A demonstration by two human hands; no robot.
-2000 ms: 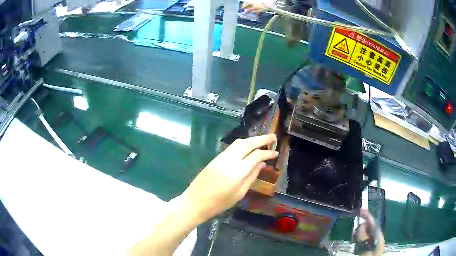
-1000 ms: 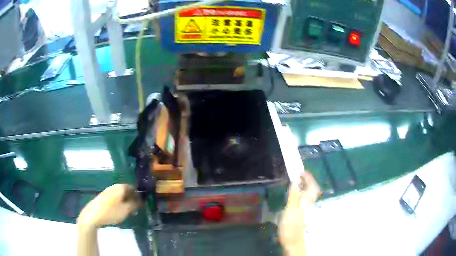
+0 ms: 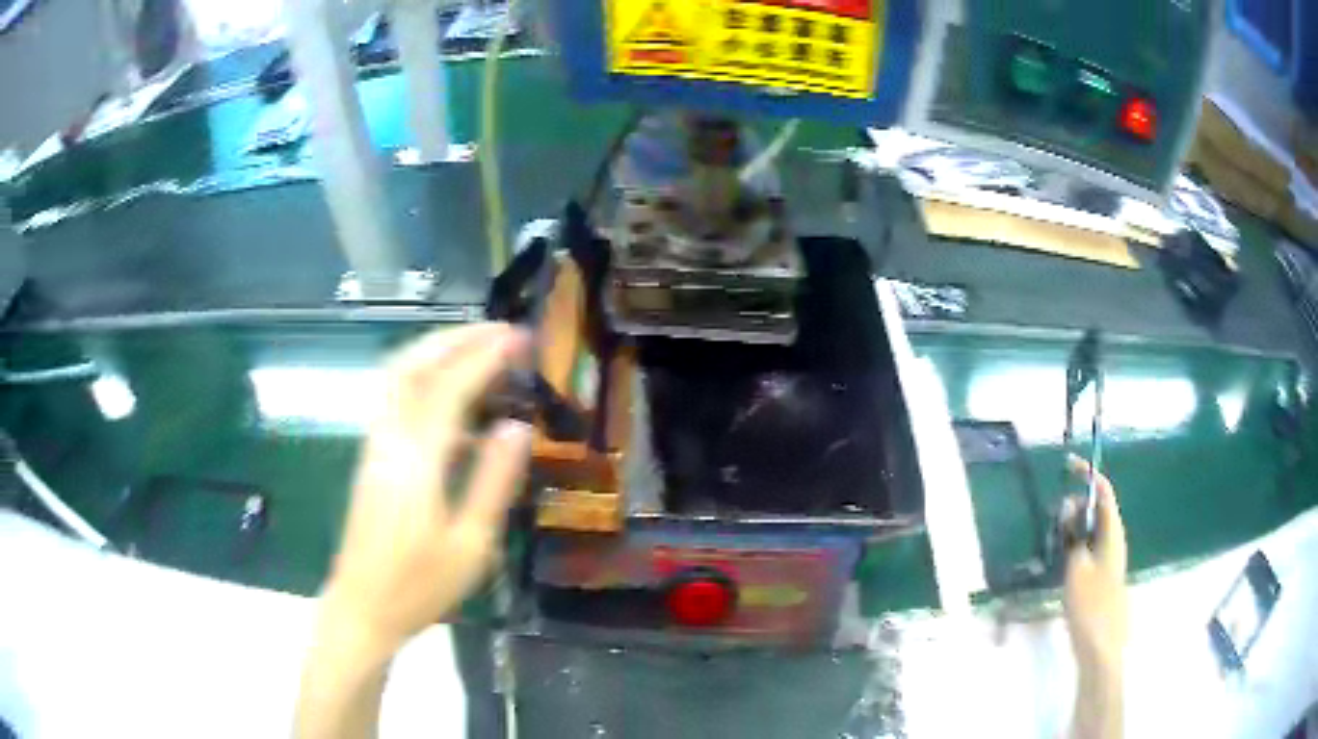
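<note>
The press base (image 3: 766, 433) stands ahead with a black top and a red button on its front. The square grey press head (image 3: 708, 282) hangs low over the rear of the base. An orange-brown fixture (image 3: 581, 508) with black flaps sits at the base's left side. My left hand (image 3: 427, 469) is beside the fixture, fingers spread and blurred; whether it grips the dark material there is unclear. My right hand (image 3: 1096, 570) holds a thin black phone frame (image 3: 1084, 419) upright, nearly edge-on, right of the press.
Another dark frame (image 3: 997, 455) lies on the green belt (image 3: 838, 368) by the right hand, and one lies at left (image 3: 203, 520). A phone-like slab (image 3: 1243, 614) lies on the white mat at right. The blue press body with a yellow label (image 3: 744, 44) overhangs.
The camera view has shifted. Since one second ago, the press head has come down, my left hand has risen to the fixture, and my right hand has taken up a frame at the belt.
</note>
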